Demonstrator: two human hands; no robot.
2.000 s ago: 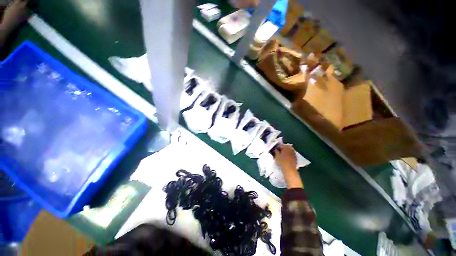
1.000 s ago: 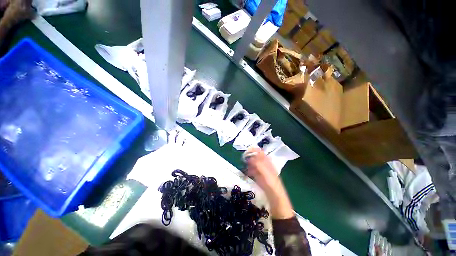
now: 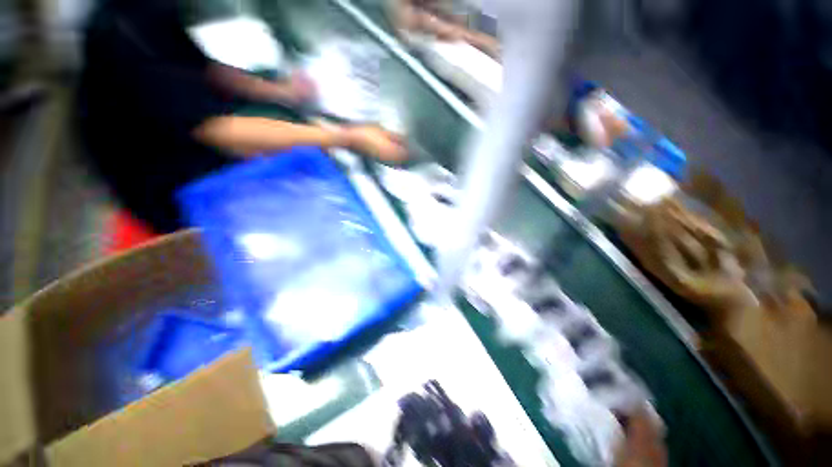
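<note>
The picture is blurred. My right hand (image 3: 641, 440) is at the bottom right edge, partly cut off, at the near end of the row of white-wrapped units (image 3: 584, 392) on the green belt. Whether it holds anything cannot be told. Dark items lie on the units. The pile of black coiled cables (image 3: 442, 429) lies on the white sheet (image 3: 497, 388) at the bottom and is cut off by the edge. A dark sleeve shows at the bottom edge, but my left hand is not visible.
A blue tote (image 3: 306, 255) with shiny clear contents stands left of the belt. An open carton (image 3: 155, 415) with a small blue tray (image 3: 187, 345) is at lower left. Another person's arms (image 3: 274, 135) reach over the belt. A grey post (image 3: 506, 119) crosses the view. Brown cartons (image 3: 775, 356) stand at right.
The view has swung left, bringing the open carton and the other person into sight. The cables, units and my right hand now appear lower and farther right.
</note>
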